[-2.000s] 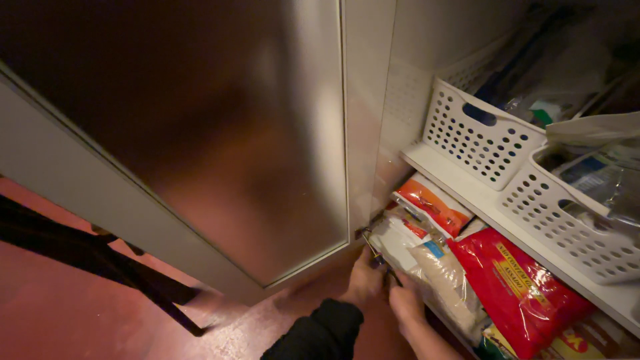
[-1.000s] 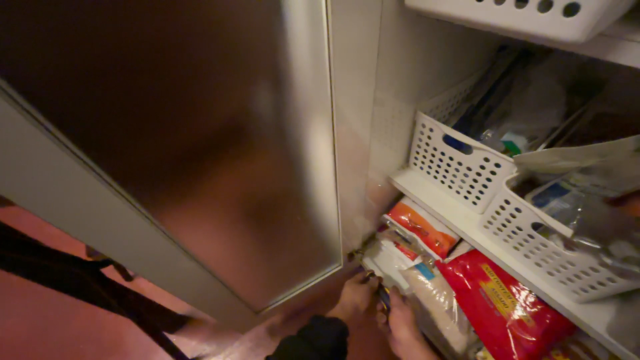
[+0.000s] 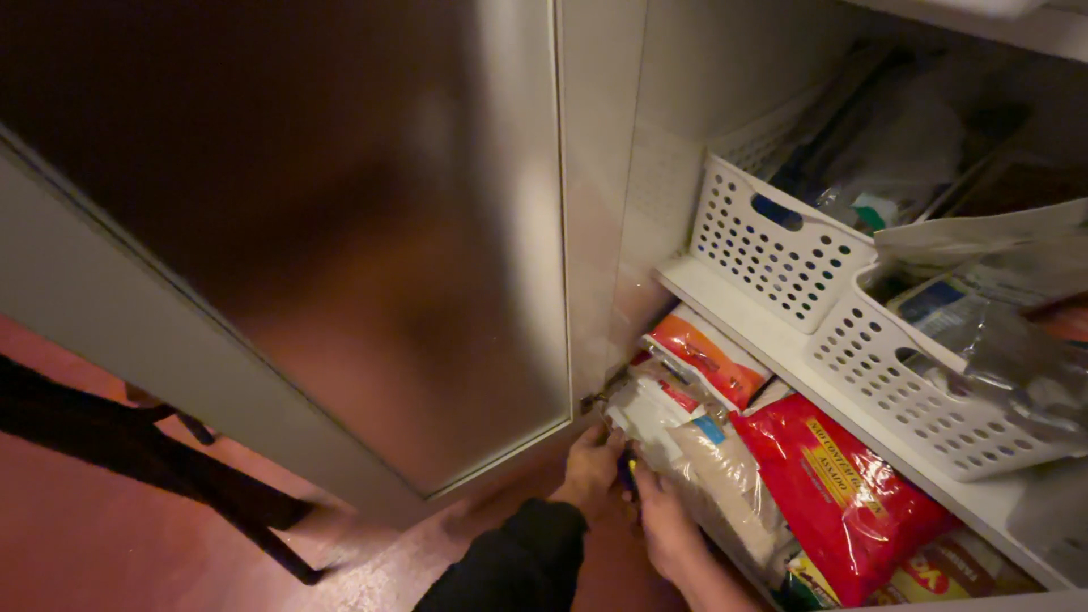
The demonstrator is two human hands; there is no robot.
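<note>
Low down at the hinge corner of the cabinet door, both hands are close together. My left hand, in a dark sleeve, has its fingers near the metal hinge. My right hand is closed around a small dark tool with a yellow part, perhaps a screwdriver; its tip is hidden. Whether the left fingers grip anything cannot be made out. Beside the hands lie a clear bag of pale grain or flour and a red plastic package.
Two perforated white plastic baskets with bags inside stand on the white shelf. Below it is an orange and white bag. The framed glass panel of the door fills the left. Dark furniture legs stand on the reddish floor at the lower left.
Both hands stay together near the door's lower hinge, with only small shifts of the fingers. The view has shifted slightly.
</note>
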